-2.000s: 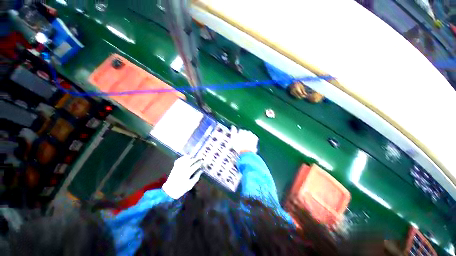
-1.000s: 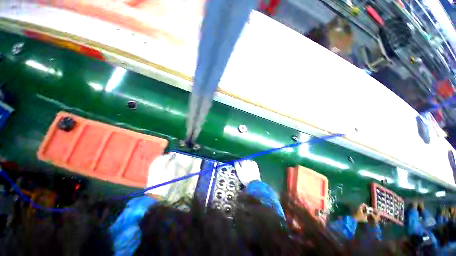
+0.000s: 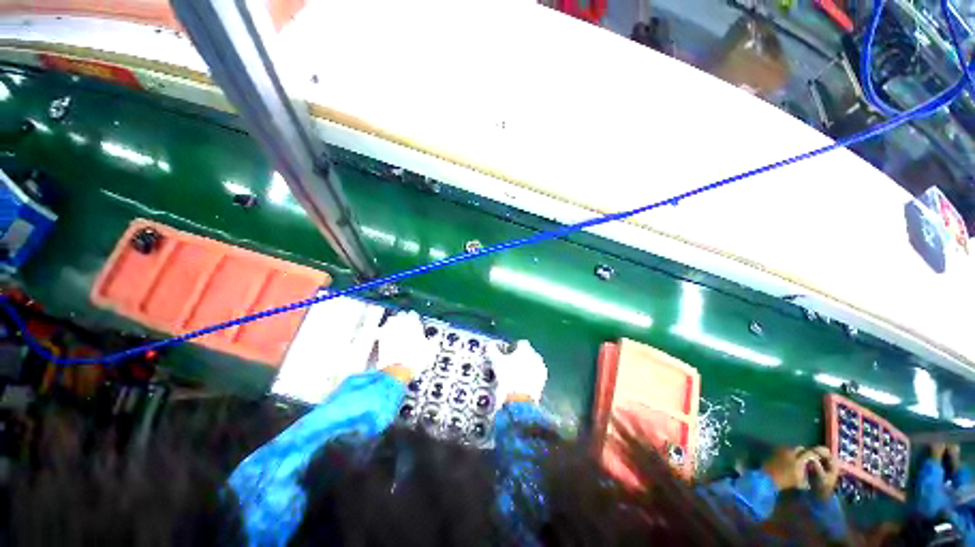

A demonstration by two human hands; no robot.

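Observation:
Small dark round watch cases with silvery rings [image 3: 459, 395] stand in rows on the right-hand plate top. The left-hand pale plate top [image 3: 327, 340] shows no cases. My left hand [image 3: 400, 344], in a white glove, is at the upper left edge of the filled plate. My right hand [image 3: 523, 373], also white-gloved, is at its upper right edge. The fingers are too blurred to tell whether either hand grips anything. Dark hair across the bottom hides the plates' near side.
A salmon tray [image 3: 219, 288] with a dark round part [image 3: 145, 240] lies left; stacked salmon trays [image 3: 656, 390] lie right. A grey post [image 3: 280, 134] rises behind the plates. A blue hose [image 3: 556, 232] crosses the view. A neighbour's hands [image 3: 804, 468] are beside a filled tray [image 3: 868, 447].
My left hand has moved right, from over the pale plate to the filled plate's left edge. My right hand stays at the right edge. The view has shifted, and the hose appears higher on the right.

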